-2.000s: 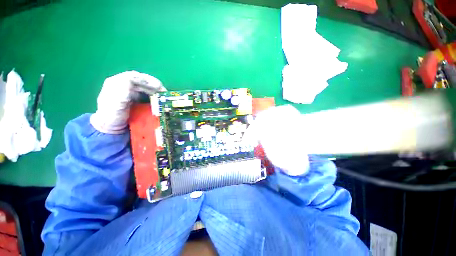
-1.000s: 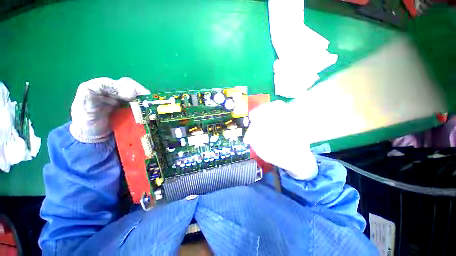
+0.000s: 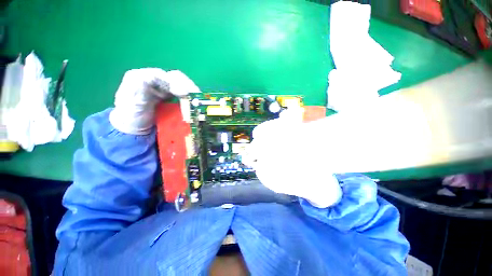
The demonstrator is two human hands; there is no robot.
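Observation:
A green circuit board (image 3: pixel 216 129) lies on a red support pad (image 3: pixel 173 153) close to my body, its grey ribbed heatsink (image 3: pixel 237 193) along the near edge. My left hand (image 3: pixel 148 97), in a white glove, grips the far left corner of the pad and board. My right hand (image 3: pixel 294 159), gloved and glaring white, is over the right half of the board and holds a long whitish dispensing syringe (image 3: pixel 410 126) that reaches to the right edge of the view. The needle tip is hidden in the glare around the fingers.
The green bench top (image 3: pixel 226 43) bears a white cloth or paper (image 3: pixel 359 59) beyond my right hand. Crumpled white gloves or cloth (image 3: pixel 32 105) lie at the left with a dark thin item. Red pads (image 3: pixel 13 232) stand in a dark bin at lower left. A red part (image 3: pixel 423 9) shows at upper right.
My right hand with the syringe has moved left and inward over the board, covering more of its right half. My left hand still holds the corner. The whole view has shifted somewhat.

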